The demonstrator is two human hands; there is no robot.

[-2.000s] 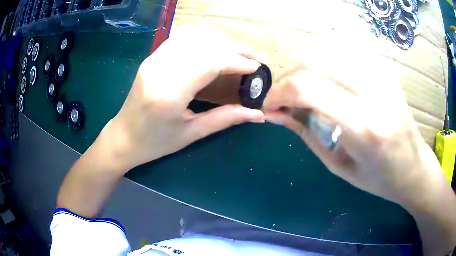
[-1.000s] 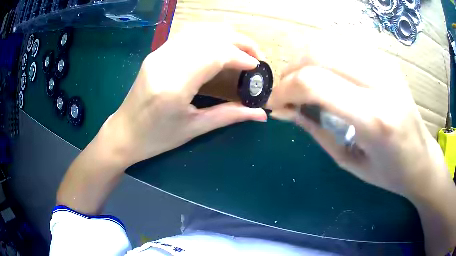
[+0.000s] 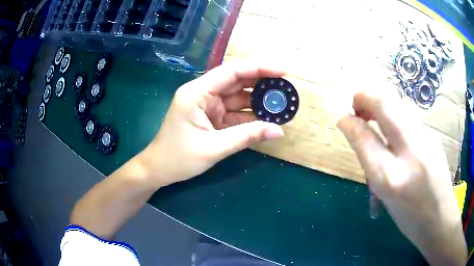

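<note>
My left hand [image 3: 208, 122] holds a black round part [image 3: 290, 101] by its edge between thumb and fingers. Its face is towards me, with a ring of small holes and a silvery centre. My right hand [image 3: 397, 156] is to the right, apart from the part, with thumb and forefinger nearly together. A silvery-grey tool end [image 3: 374, 206] shows below this fist; most of the tool is hidden in the hand. A small pale spot shows at the fingertips, too small to name.
Smaller black parts [image 3: 106, 139] and bare metal rings [image 3: 60, 86] lie on the green mat at left. A clear parts tray [image 3: 200, 39] is upper left. Silvery toothed rings [image 3: 425, 92] lie on the cardboard [image 3: 312, 41] at right. A yellow-handled tool [image 3: 460, 193] shows at the right.
The view has shifted, showing more of the tray and rings. My right hand has moved away from the black part, which now shows its face more squarely.
</note>
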